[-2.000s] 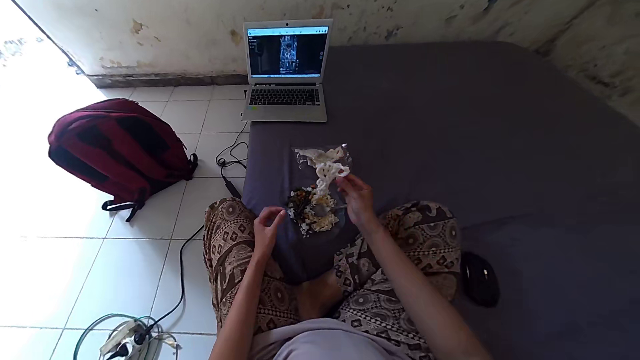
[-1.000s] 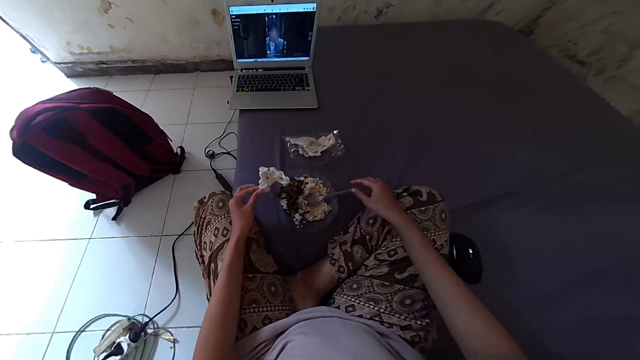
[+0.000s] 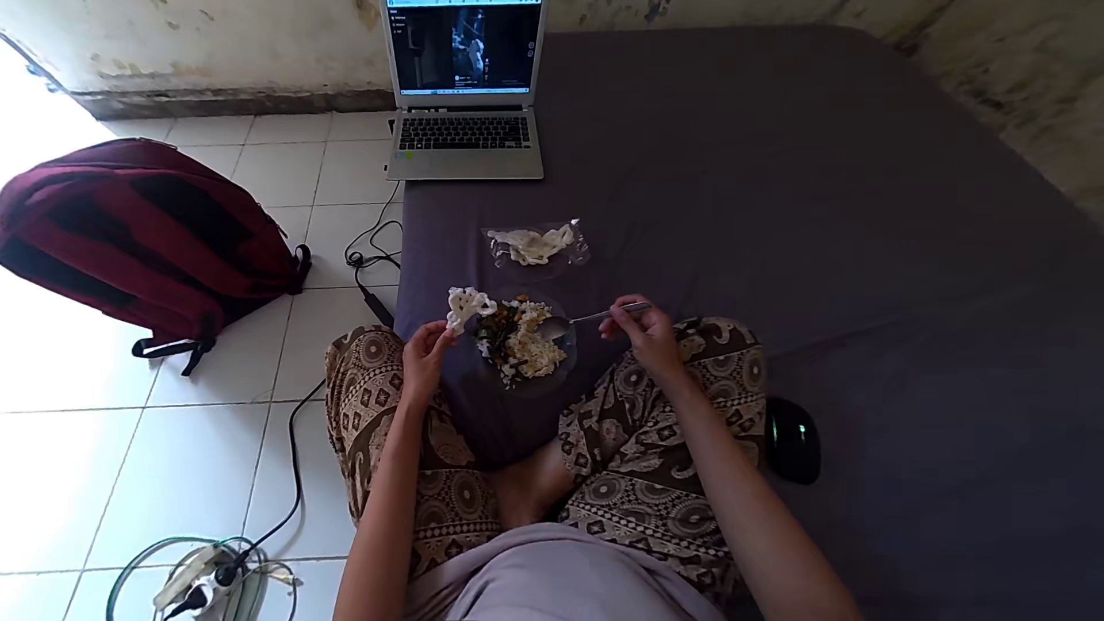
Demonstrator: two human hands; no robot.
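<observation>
My left hand (image 3: 425, 355) pinches a white lacy cracker (image 3: 467, 308) at the left edge of a clear plate (image 3: 559, 373). On the plate lie rice (image 3: 535, 349) and a darker mixed dish with greens (image 3: 495, 329). My right hand (image 3: 642, 332) holds the handle of a metal spoon (image 3: 555, 327), whose bowl rests over the rice. Just beyond the plate, a clear plastic bag (image 3: 536, 244) with more white crackers lies on the dark sheet.
An open laptop (image 3: 466, 142) stands at the bed's far left edge. A black computer mouse (image 3: 793, 440) lies right of my knee. On the tiled floor are a maroon backpack (image 3: 155, 241), a black cable (image 3: 297, 457) and a power strip (image 3: 203, 582).
The white cracker, earlier in my right hand by the bag, is now in my left. My right hand has taken the spoon. The view has shifted.
</observation>
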